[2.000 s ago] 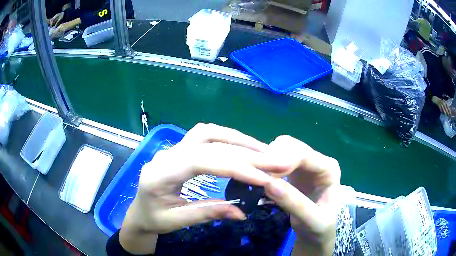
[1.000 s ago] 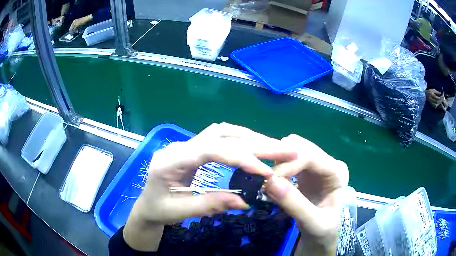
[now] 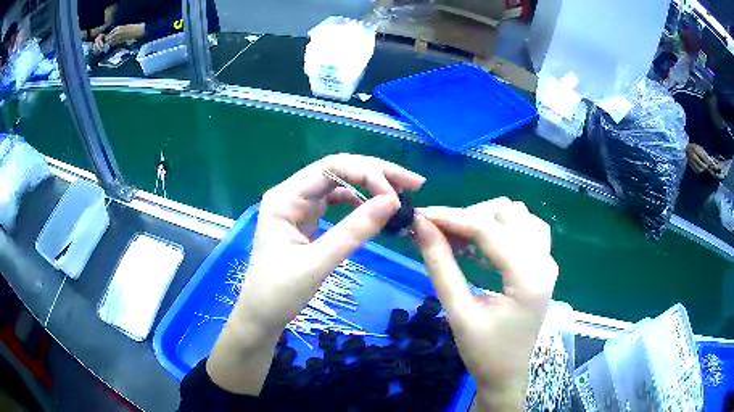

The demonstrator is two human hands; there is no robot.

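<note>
My left hand (image 3: 310, 233) grips a black housing (image 3: 400, 216) between thumb and fingers, with thin white leads (image 3: 346, 187) sticking out to the left across its fingers. My right hand (image 3: 491, 273) pinches at the right side of the same housing, where a tiny shiny end shows at the fingertips. Both hands are raised above the blue work tray (image 3: 187, 326). In the tray, loose white leads (image 3: 326, 302) lie in the middle and left, and a heap of black housings (image 3: 354, 370) lies in the near part.
A green belt (image 3: 265, 153) runs behind the tray, with an assembly (image 3: 162, 173) on it. White-filled box (image 3: 141, 283) and clear bin (image 3: 72, 228) stand left; clear boxes (image 3: 644, 362) right. Across the belt are a blue tray (image 3: 459, 105), white tubs (image 3: 338, 56), a black bag (image 3: 640, 153) and people.
Both hands have risen with the housing, which is now tilted, and the leads slant up to the left. More of the tray's contents shows. The assembly on the belt has moved left.
</note>
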